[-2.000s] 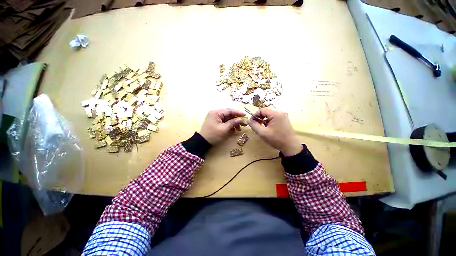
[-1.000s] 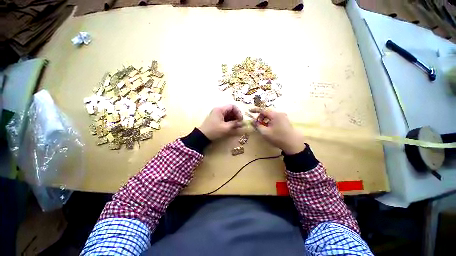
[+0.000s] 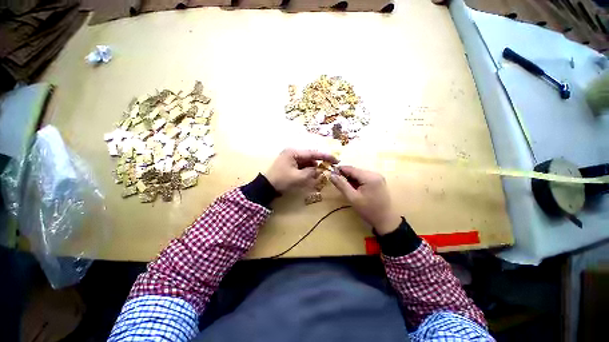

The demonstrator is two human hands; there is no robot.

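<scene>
My left hand [image 3: 294, 171] and my right hand [image 3: 366, 194] meet fingertip to fingertip at the middle of the board. A small gold metal plate [image 3: 325, 167] shows between the fingertips, partly hidden and blurred by glare. A loose gold plate [image 3: 313, 198] lies just below my left fingers. A smaller pile of gold plates [image 3: 330, 100] lies beyond my hands; a wider pile [image 3: 163, 143] lies to the left. A pale-yellow tape [image 3: 491, 170] runs from a black tape dispenser [image 3: 559, 188] at the right toward my hands; its near end is lost in glare.
A black cord [image 3: 308, 231] curves on the board [image 3: 254, 73] below my hands. A red strip [image 3: 451, 239] lies at the near edge. A hammer [image 3: 536, 70] is on the right table. A clear plastic bag [image 3: 63, 200] and crumpled paper [image 3: 99, 55] are at the left.
My right hand has dropped slightly and turned, its fingertips now lower against my left fingers. The reddish glint at the right fingers no longer shows. The whole view has shifted slightly.
</scene>
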